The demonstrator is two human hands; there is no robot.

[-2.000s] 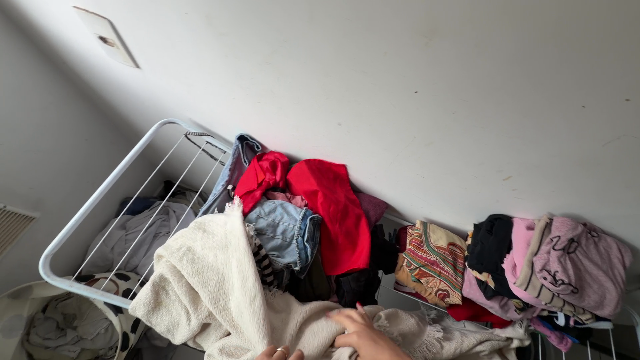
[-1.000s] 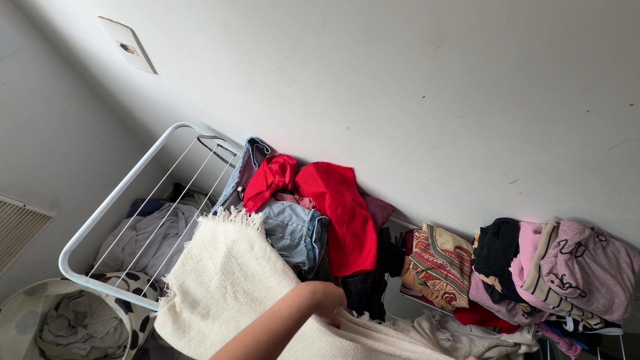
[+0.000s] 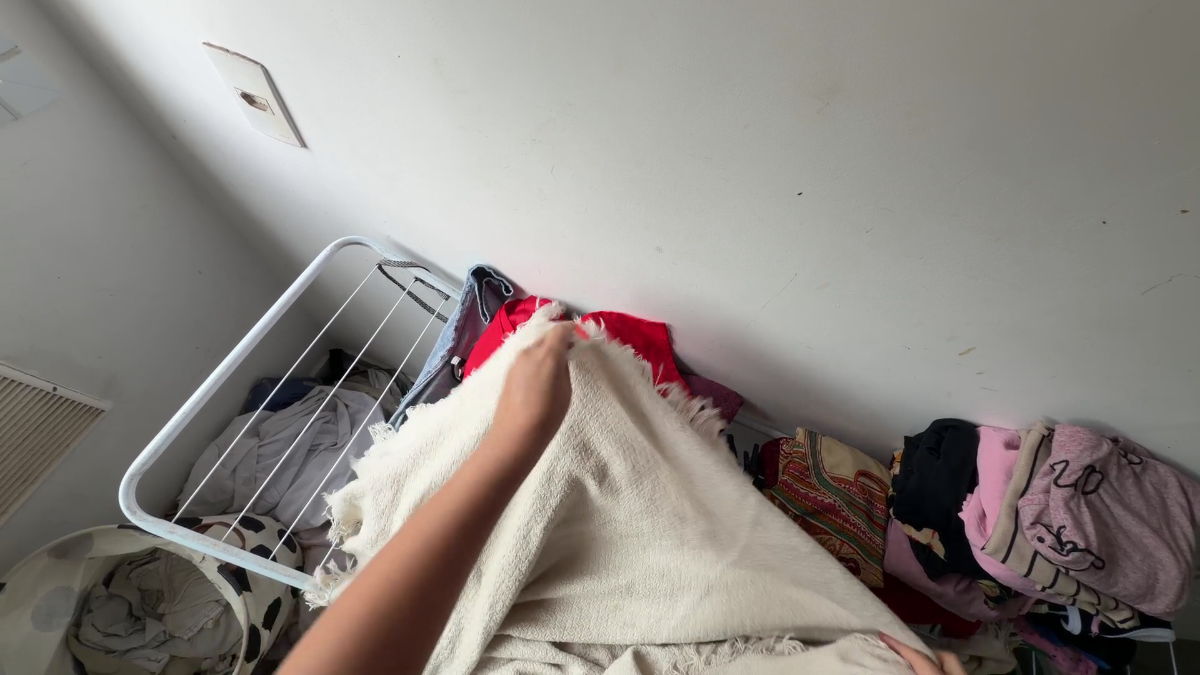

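A cream woven cloth with frayed fringes (image 3: 647,525) spreads over the middle of a white drying rack (image 3: 211,389). My left hand (image 3: 542,375) grips its upper edge, in front of red garments (image 3: 637,339). At the bottom right my right hand (image 3: 914,656) shows only in part, with its fingers on the cloth's lower edge, which runs taut towards it. Blue denim (image 3: 450,342) hangs over the rack beside the red garments. The cream cloth hides much of the clothing behind it.
Folded clothes (image 3: 1106,516) and a patterned textile (image 3: 830,497) lie stacked at the right. A round spotted basket (image 3: 253,600) of laundry stands lower left, with a grey pile (image 3: 291,441) behind the rack's wires. A wall with a switch plate (image 3: 253,94) rises behind.
The cream cloth's fringed edge has been raised and now covers the light denim garment and part of the red ones. My left hand has moved up with it.
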